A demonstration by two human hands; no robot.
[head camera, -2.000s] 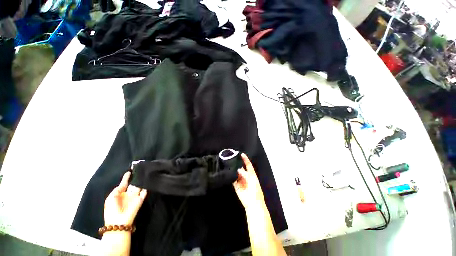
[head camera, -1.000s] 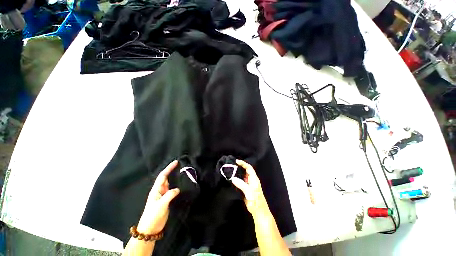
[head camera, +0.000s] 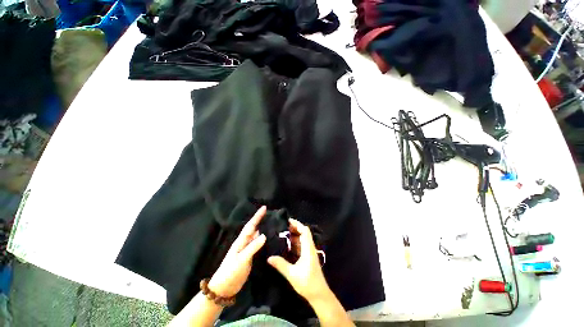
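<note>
A large black flared garment (head camera: 320, 147) lies on the white table, its narrow end at the far side. A second black piece (head camera: 274, 223) is bunched at its waist end over the near part of the first. My left hand (head camera: 242, 258), with a bead bracelet at the wrist, holds the bunch from the left. My right hand (head camera: 301, 262) holds it from the right, thumb and fingers around the cloth. White loops (head camera: 285, 241) show at the right hand. The rest of the second piece is hard to tell from the black cloth below.
A black garment pile (head camera: 243, 32) with a wire hanger (head camera: 195, 54) lies at the far end. A navy and maroon pile (head camera: 429, 51) lies far right. Right are a corded black tool (head camera: 470, 153), snips (head camera: 407, 251), thread spools (head camera: 493, 286) and the table edge (head camera: 563, 166).
My hands have come together, folding the stretched waist end into a small bunch. The view has shifted, so the table contents sit further right and the left table edge shows more.
</note>
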